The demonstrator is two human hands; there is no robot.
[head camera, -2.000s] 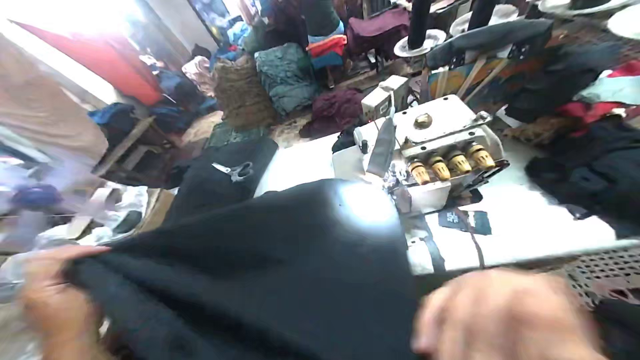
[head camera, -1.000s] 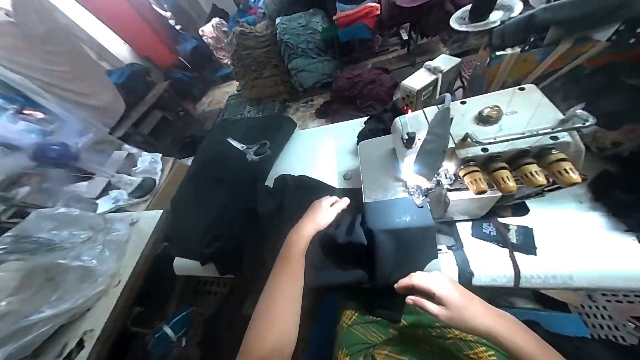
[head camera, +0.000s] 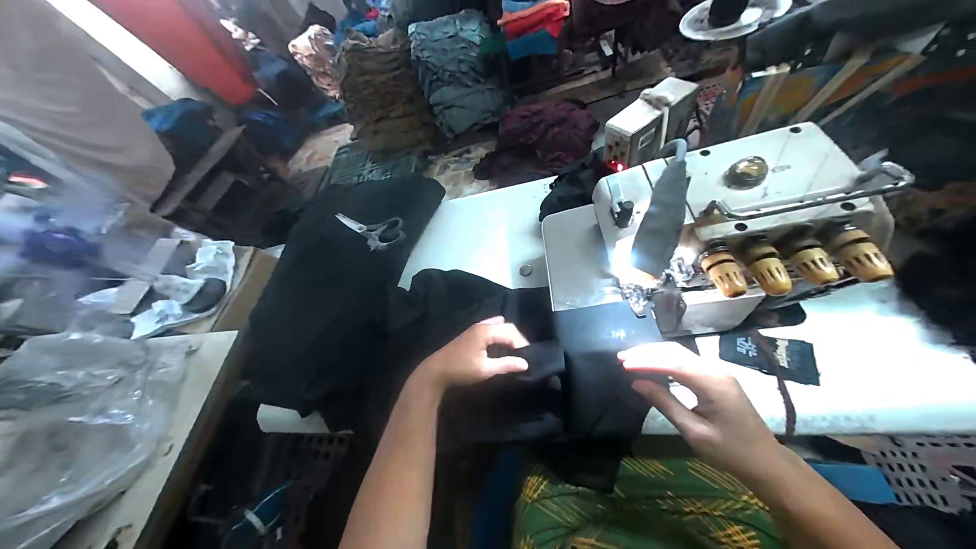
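Black fabric [head camera: 473, 313] lies bunched over the front of the white sewing table and hangs over its edge. My left hand [head camera: 476, 354] pinches a fold of it between thumb and fingers. On the right, my right hand [head camera: 675, 381] grips the fabric's edge, thumb apart below the fingers. Just beyond both hands stands an overlock sewing machine [head camera: 778, 183] with several yellow tension knobs [head camera: 793, 267]; its lamp glows by the needle area, close to the fabric. Scissors [head camera: 377, 231] rest on a dark cloth pile [head camera: 328, 282] at the left.
A dark fabric label [head camera: 770, 358] with writing and a cord lie right of my right hand. Clear plastic bags [head camera: 76, 435] cover a side table at the left. A control box [head camera: 648, 122] stands behind the machine. Folded garments [head camera: 457, 72] are stacked on the floor beyond.
Two seconds ago the black fabric was spread up between both hands; now it lies low by the machine. Since one second ago, my left hand has moved down and right, nearer to my right hand.
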